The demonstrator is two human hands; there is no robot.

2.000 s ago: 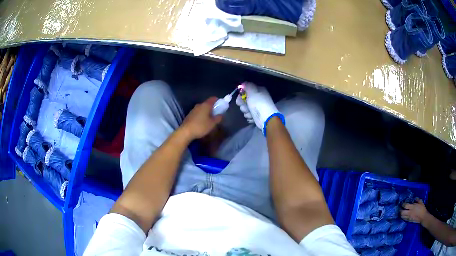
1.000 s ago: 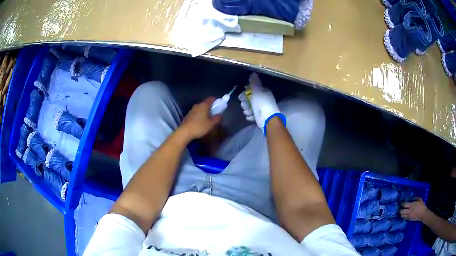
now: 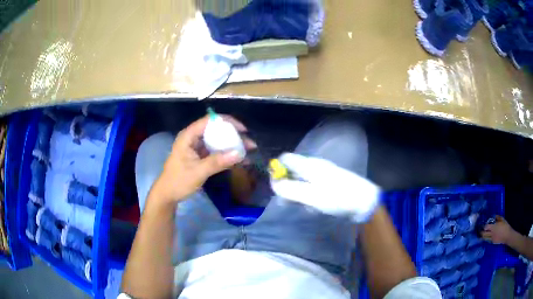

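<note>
My left hand [image 3: 187,160] is bare and holds a small white squeeze bottle [image 3: 222,138] with a greenish tip pointing up and away from me. My right hand [image 3: 327,185], in a white knit glove with a blue cuff, is closed around a small yellow thing [image 3: 277,169] that shows at its fingertips; what it is I cannot tell. The hands are apart, above my lap. A blue denim boot [image 3: 263,23] with a pale fleecy edge lies on a cream block [image 3: 274,50] on the table.
The shiny brown table [image 3: 362,64] curves ahead, with white cloth [image 3: 213,61] by the block and several boots [image 3: 447,26] at the right. A blue crate of boots [image 3: 102,193] stands at the left. Another crate [image 3: 422,233] is at the lower right, with another person's hand [image 3: 495,230] at it.
Both hands have moved back towards me and further apart. The bottle is now raised and turned more upright. The view has shifted, so the table boot appears further left.
</note>
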